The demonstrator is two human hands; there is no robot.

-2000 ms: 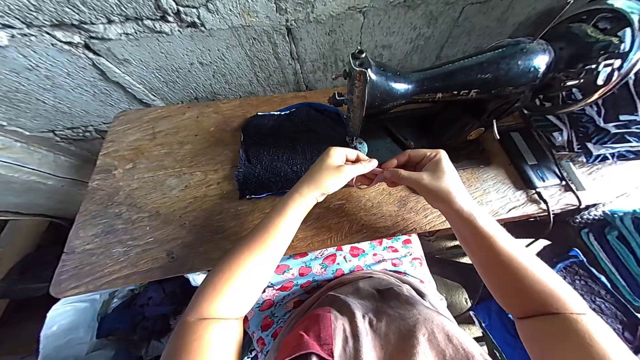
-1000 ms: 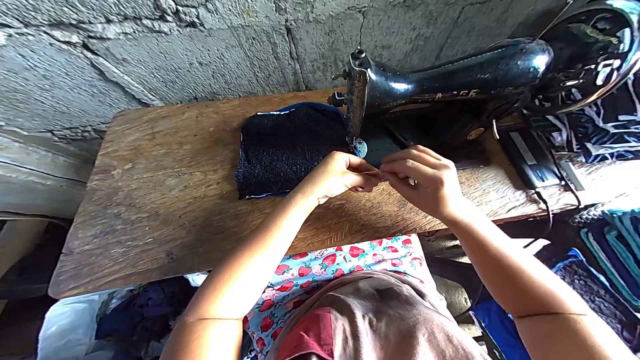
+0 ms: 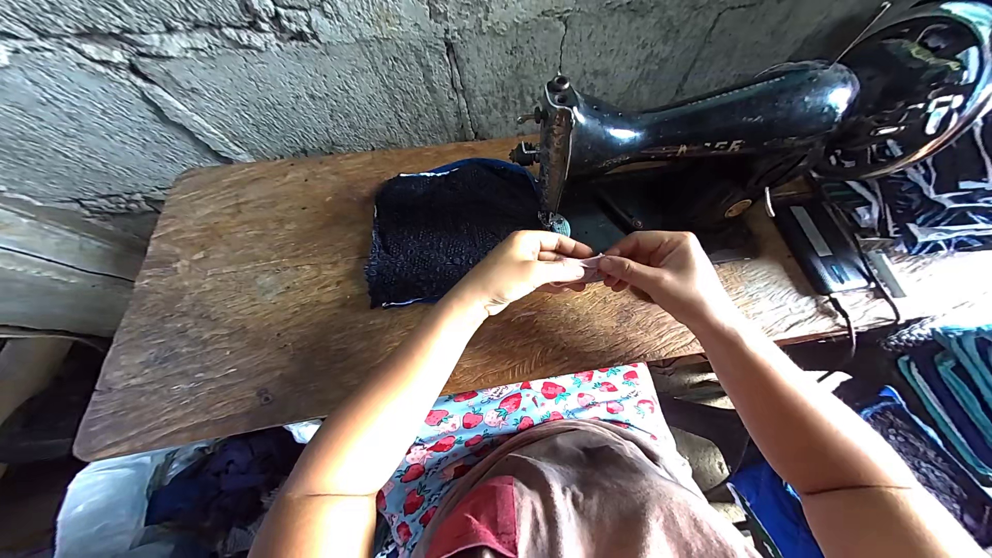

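Note:
My left hand (image 3: pixel 527 271) and my right hand (image 3: pixel 666 275) meet in front of the needle end of a black sewing machine (image 3: pixel 697 124). Between their fingertips they pinch a small, pale pinkish piece (image 3: pixel 590 267), perhaps a fabric strip; its far parts are hidden by the fingers. A dark navy textured cloth (image 3: pixel 449 225) lies on the wooden table (image 3: pixel 256 310), left of the machine, its right edge by the presser foot area. A small round teal item (image 3: pixel 559 225) sits at the needle end, just beyond my fingers.
A rough block wall (image 3: pixel 310 85) runs behind the table. To the right lie a black box with a cable (image 3: pixel 821 244) and bundled dark and white cloth strips (image 3: pixel 930 209). Folded cloths (image 3: pixel 953 387) are stacked at lower right. Strawberry-print fabric (image 3: pixel 535 403) lies over my lap.
Both hands stay by the needle end while their fingers shift on the small piece, of which a pale, flatter part now shows. The dark cloth and the machine have not moved.

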